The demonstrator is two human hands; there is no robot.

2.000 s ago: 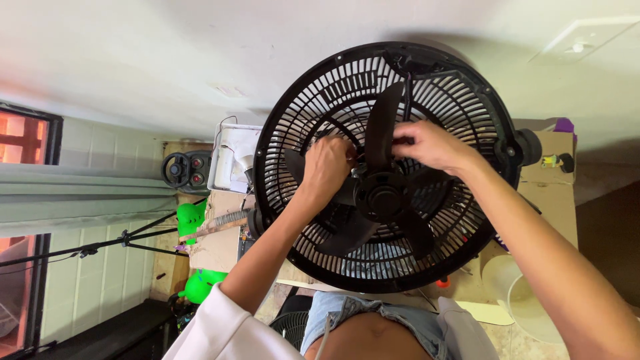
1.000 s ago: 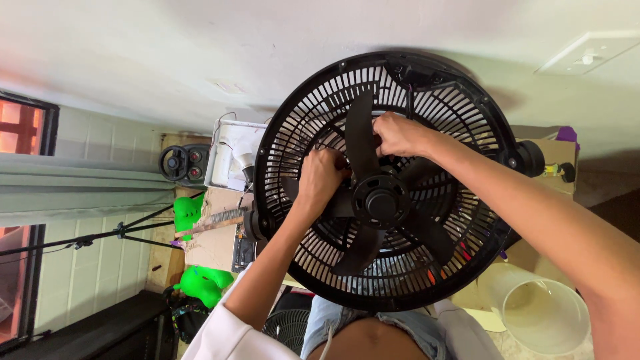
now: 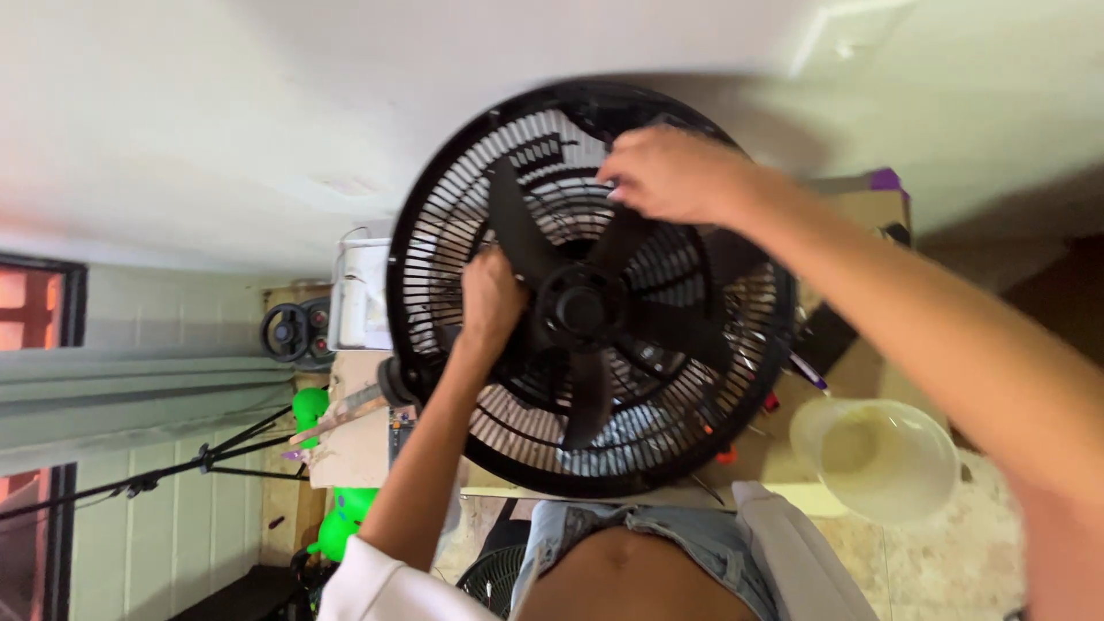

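Note:
A large black plastic fan housing (image 3: 638,479) with a slatted rear grille stands upright in front of me, its open side toward me. Inside it sits the dark fan blade assembly (image 3: 580,310) with its round hub. My left hand (image 3: 493,297) reaches behind a blade, left of the hub; its fingertips are hidden, so I cannot tell what they hold. My right hand (image 3: 673,172) is over the upper right of the housing, above the blades, with thumb and fingers bent close together; whether something small is between them is unclear.
A translucent plastic bucket (image 3: 875,457) stands at the lower right of the table (image 3: 780,466). At the left are a white tray (image 3: 362,293), a black toy-like steering wheel (image 3: 285,333), green figures (image 3: 345,517) and a black tripod (image 3: 204,459). A wall (image 3: 259,129) rises behind the fan.
My right hand has moved from near the hub to the upper right of the housing. The blades have turned. My left hand stays at the left of the hub.

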